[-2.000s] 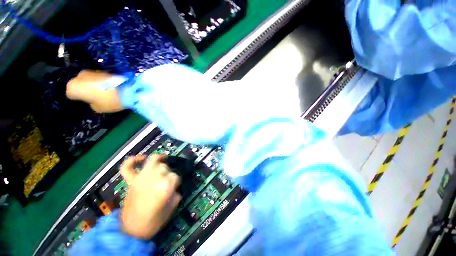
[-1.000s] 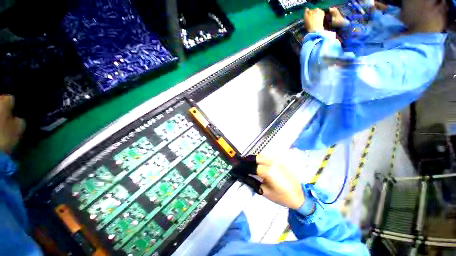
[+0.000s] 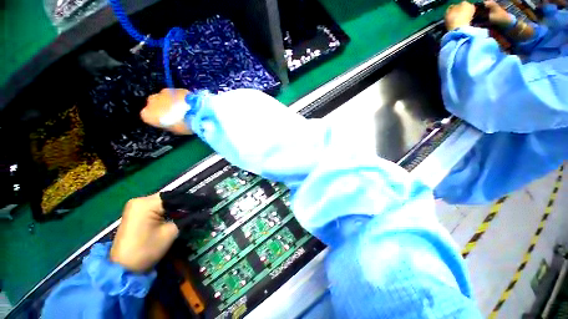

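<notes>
The black pallet [image 3: 283,274] lies on the line with rows of green circuit boards [image 3: 274,227] and an orange clamp [image 3: 190,295] at its near left end. My left hand [image 3: 144,232] is over the pallet's left part, its black-covered fingers pointing right above the boards; its fingertips and anything in them are not clear. My right hand [image 3: 167,111] is stretched across the line, at the bin of dark pieces [image 3: 118,87], close to the bin of blue-violet parts [image 3: 215,59]. Its fingers look curled, and I cannot tell whether they hold anything. My right sleeve hides part of the pallet.
A bin of yellow components [image 3: 71,180] stands at the left. A blue coiled cord [image 3: 167,59] hangs by the bins. A bin with silver pieces [image 3: 311,47] is behind the line. Shiny metal [image 3: 395,106] shows in the track. Another person's blue sleeve [image 3: 479,81] is at the right.
My right hand has moved from the pallet's right edge to the bins. My left hand has come from the left edge onto the pallet. The view has shifted, and the pallet appears farther right.
</notes>
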